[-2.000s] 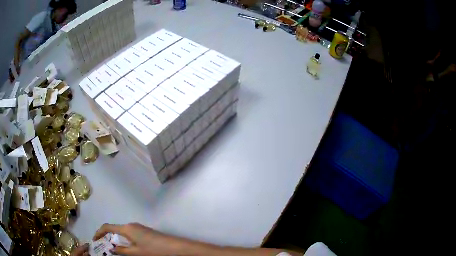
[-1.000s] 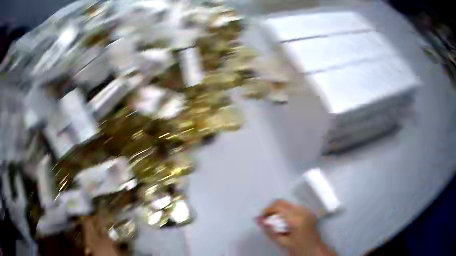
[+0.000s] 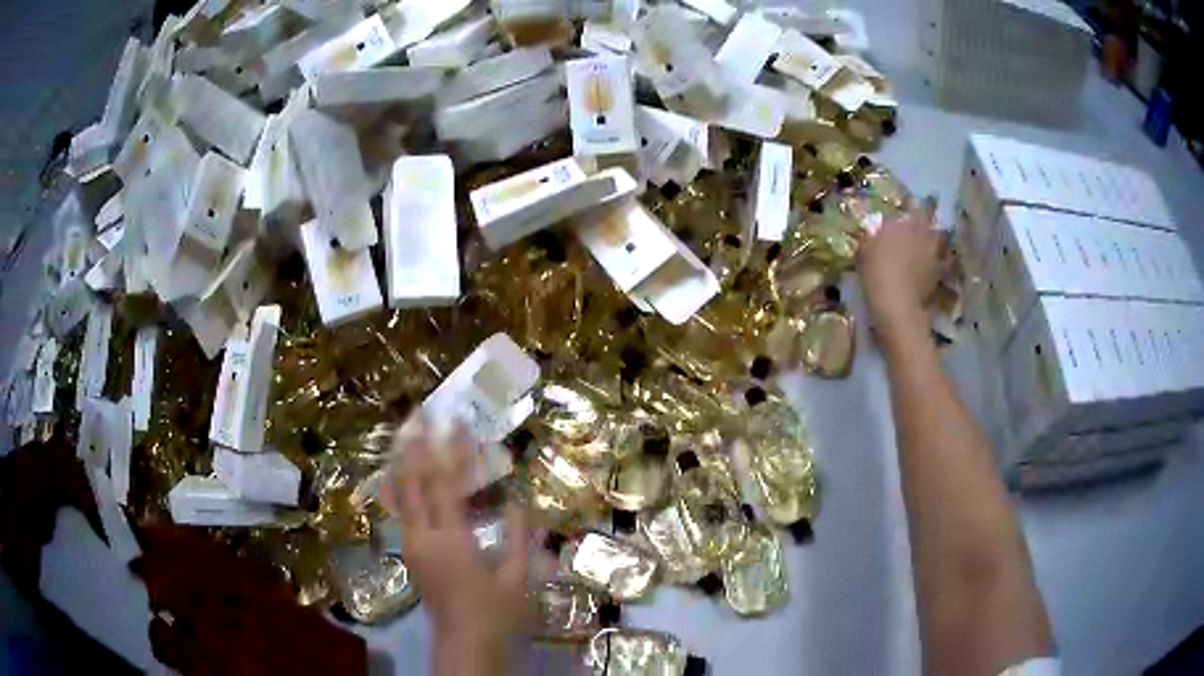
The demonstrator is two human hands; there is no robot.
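My left hand (image 3: 452,528) reaches over the near edge of the heap with its fingers apart, at a white carton (image 3: 482,390) with an open end. The hand is slightly blurred, and I cannot tell a grip. My right hand (image 3: 903,264) is stretched forward at the right edge of the heap of bottles, left of the carton stack. Its fingers are blurred, with something small and pale near them. Clear flat bottles (image 3: 783,462) of yellow liquid with black caps lie heaped in front of me. Loose printed cartons (image 3: 423,231) lie on and behind them.
A neat stack of white cartons (image 3: 1122,350) stands at the right on the pale table (image 3: 845,555). Another white carton block (image 3: 1010,60) stands at the far right. A dark red cloth (image 3: 244,601) lies at the lower left. Small items show at the far right edge.
The view has turned left onto the heap. My right hand has moved from the near table up to the heap's right edge. My left hand has come forward to the carton.
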